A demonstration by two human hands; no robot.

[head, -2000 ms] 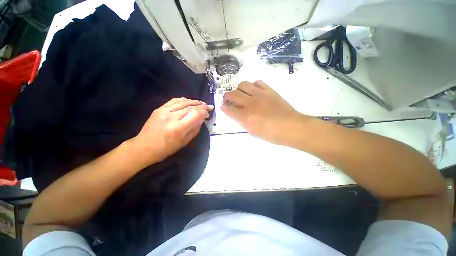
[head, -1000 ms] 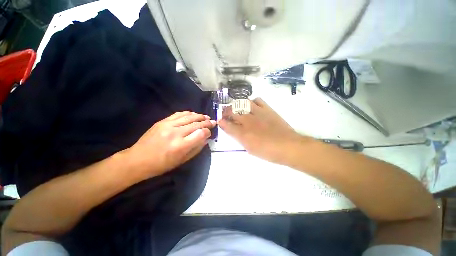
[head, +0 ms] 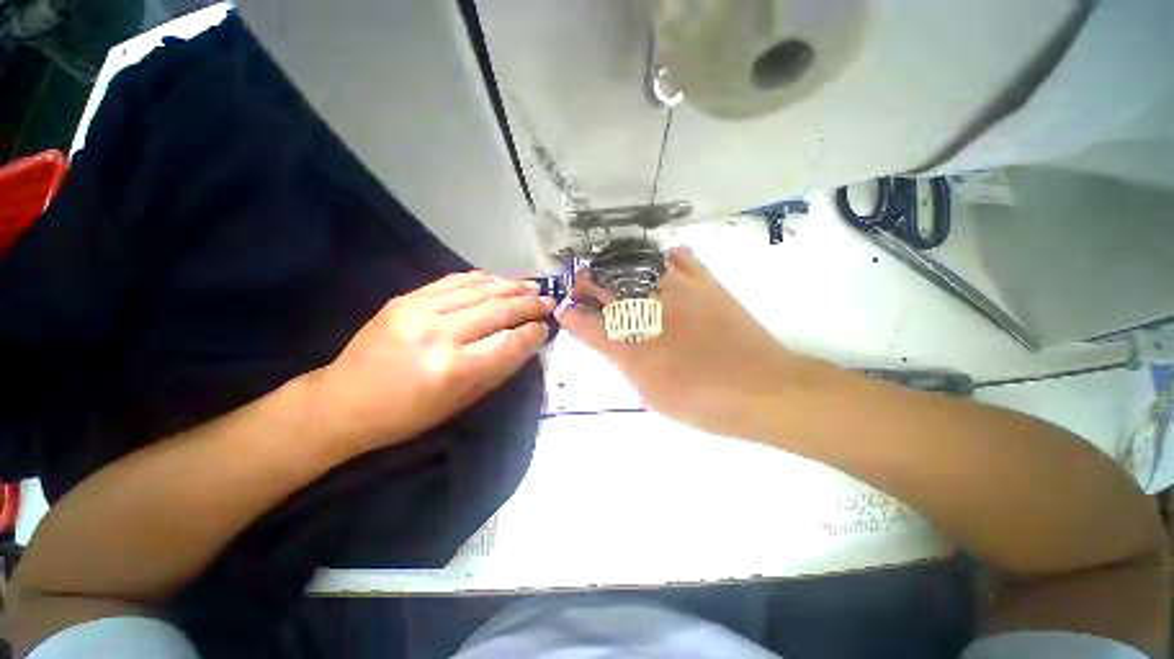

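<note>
A black garment [head: 245,258] covers the left of the white machine table [head: 721,502]. My left hand [head: 444,354] lies flat on the garment's right edge, fingertips close to the presser foot [head: 567,273]. My right hand [head: 682,341] is just right of the foot, its fingertips near my left fingertips, partly hidden behind the cream ribbed knob [head: 632,318]. Any small piece between the fingertips is too small to make out. The white sewing machine head [head: 541,103] stands over the needle area.
Black-handled scissors [head: 897,206] lie behind right, beside a long grey metal bar [head: 966,290]. A thin tool with a long shaft [head: 1056,373] lies beyond my right forearm. A red plastic basket [head: 28,193] stands at the far left.
The view has moved in closer to the machine head. The garment's lower edge has shifted on the table. Both hands stay at the foot, their fingertips now closer to it.
</note>
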